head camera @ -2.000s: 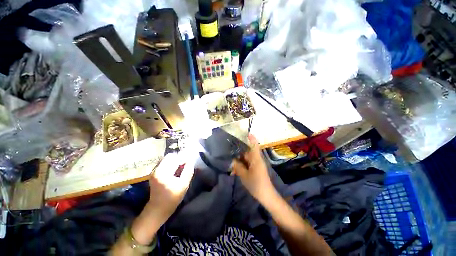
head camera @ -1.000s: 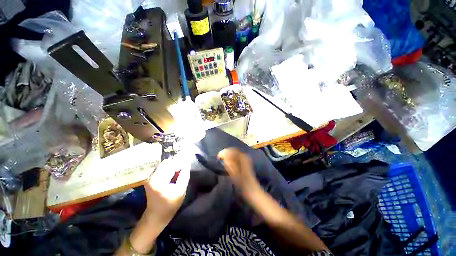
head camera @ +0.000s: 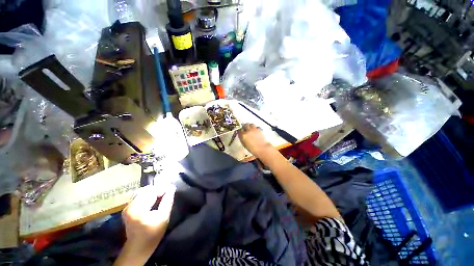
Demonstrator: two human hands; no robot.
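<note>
A dark garment [head camera: 218, 182] lies over the table edge and lap, with its upper edge beside the lamp glare. My left hand [head camera: 148, 210] is just below the press [head camera: 117, 127], under the white lamp head [head camera: 169, 137]. Glare hides its fingertips, and a small dark red patch shows between the fingers. My right hand [head camera: 253, 139] is at the front right corner of the white two-part tray [head camera: 197, 140], off the garment. Its fingertips point to the tray's right compartment of small metal fasteners; whether they hold anything is unclear. A thin dark tool [head camera: 233, 138] lies beside them.
A cream tray of pale-gold parts [head camera: 86, 162] is left of the press. A long screwdriver [head camera: 270, 123] lies right of the white tray. A control box [head camera: 191, 83] and a black bottle [head camera: 181, 39] stand behind. A blue crate [head camera: 397, 215] is at lower right.
My right hand has left the garment and moved up to the white tray's corner. My left hand stays by the press. The whole view has shifted, so the table things appear further left and lower.
</note>
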